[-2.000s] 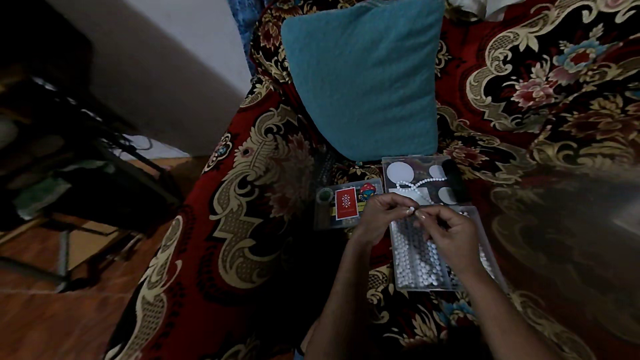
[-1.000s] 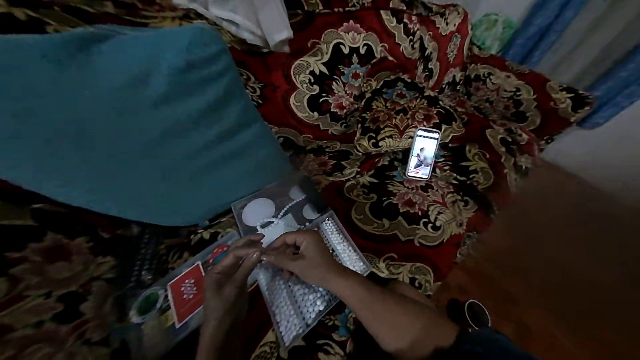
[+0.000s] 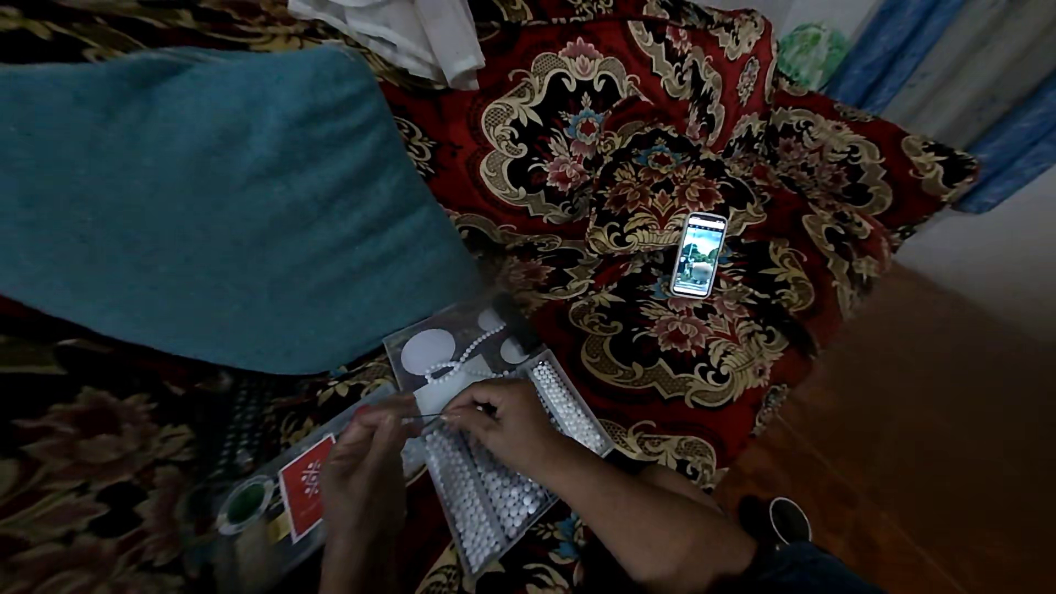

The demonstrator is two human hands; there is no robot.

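Observation:
My left hand (image 3: 367, 462) and my right hand (image 3: 507, 421) are close together over a clear plastic bead box. A thin dark strand (image 3: 425, 416) spans the short gap between their pinched fingertips. Under my right hand, the box's compartments hold white round beads (image 3: 511, 495) of differing sizes. Its clear lid (image 3: 396, 346) lies folded back, with a string of white beads (image 3: 487, 337) across it and pale round patches showing there. A white bead or two may be at my fingertips, too small to tell.
Left of the box, a clear case (image 3: 289, 458) holds a red card (image 3: 307, 487) and a green roll (image 3: 246, 502). A teal cushion (image 3: 223, 206) lies behind. A lit phone (image 3: 699, 256) rests on the floral sofa cover (image 3: 660, 330). White cloth (image 3: 404, 33) hangs at the top.
The view has swung to the right since the earliest frame. My fingertips, close together before, are now slightly apart with the strand between them. The picture on the phone has changed.

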